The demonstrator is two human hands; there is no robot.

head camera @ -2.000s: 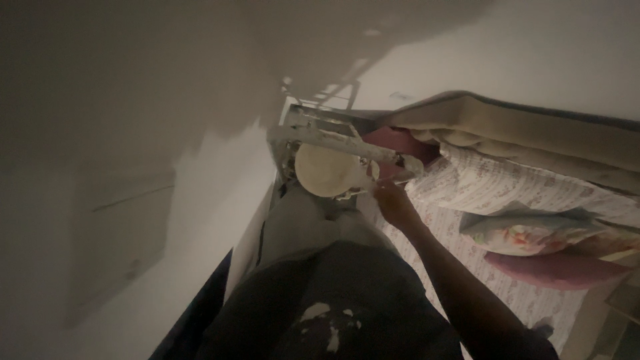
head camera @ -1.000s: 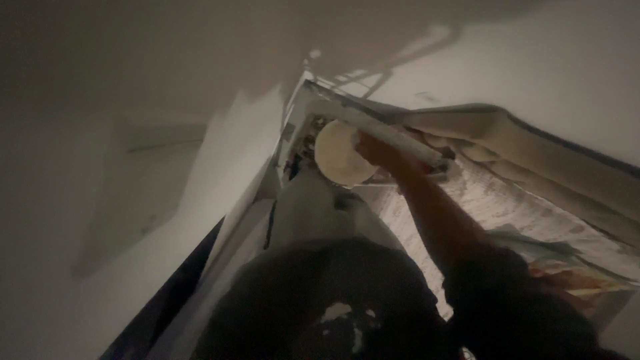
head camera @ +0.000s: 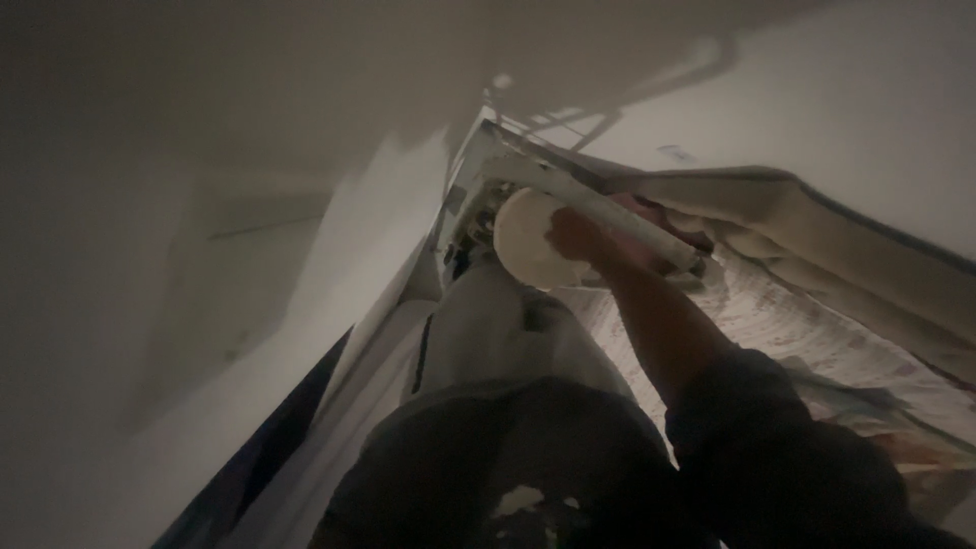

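Note:
My right hand (head camera: 576, 235) reaches forward from the right and lies at the inner edge of a round pale container (head camera: 526, 240), perhaps a bucket; its fingers are partly lost against the pale surface, so their grip cannot be told. The container stands by my legs, on or within a worn, whitish-spattered frame, whose long bar (head camera: 602, 213) runs past my hand. My left hand does not show. My dark shirt (head camera: 503, 450) and light trousers (head camera: 488, 328) fill the lower middle.
On the right lies a bed with a patterned sheet (head camera: 770, 305) and a padded beige edge (head camera: 732, 194). A pale wall (head camera: 862, 114) rises behind it, bearing a frame-like shadow. Another wall (head camera: 366, 252) is on the left, with a dark cloth (head camera: 282, 435) below.
My right hand has moved from the container's right side, near the frame, onto the round pale container. The view has turned somewhat.

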